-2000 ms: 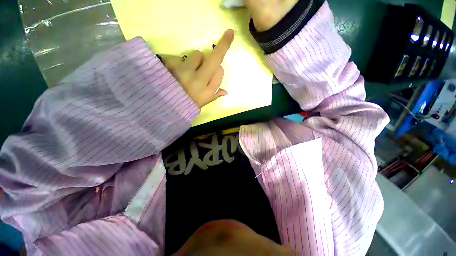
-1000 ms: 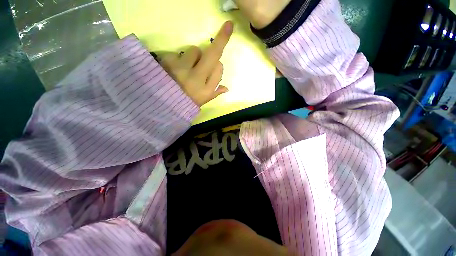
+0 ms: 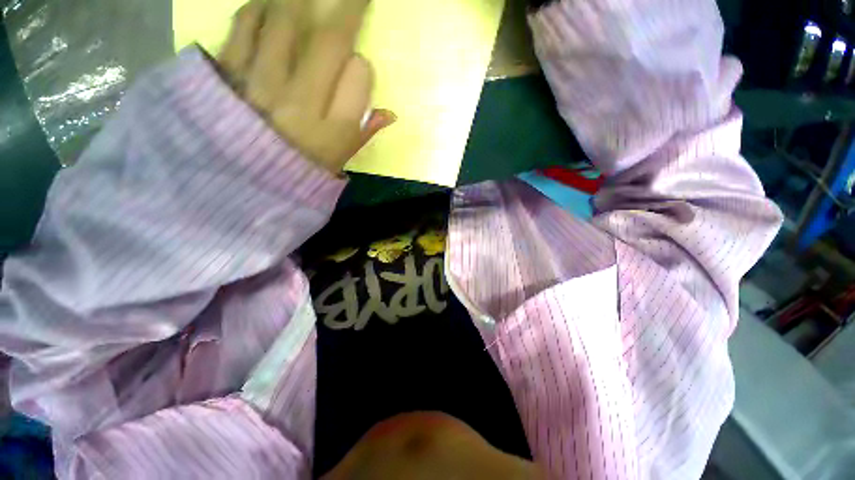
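Note:
The yellow paper [image 3: 427, 98] lies at the top, with bright glare and a near corner by the bench edge. My left hand [image 3: 309, 89] lies over its left part, back up and slightly blurred, fingertips cut off by the top edge. A small white ring-like piece, seemingly the marker cap [image 3: 366, 117], is tucked between thumb and fingers. No drawn marks show. My right hand is out of the picture above the top edge; only its pink pinstriped sleeve [image 3: 637, 80] shows. No marker is visible.
Wrinkled clear film over a grey-tan board [image 3: 75, 75] lies left of the paper, on the dark green bench [image 3: 520, 127]. A black parts tray [image 3: 797, 47] with shiny pieces stands at the upper right. A red and blue item [image 3: 567, 183] shows beside the right sleeve.
The paper has shifted left and turned slightly. My left hand has moved up and left, now covering where the marks showed. My right hand and its black cuff have left the picture at the top.

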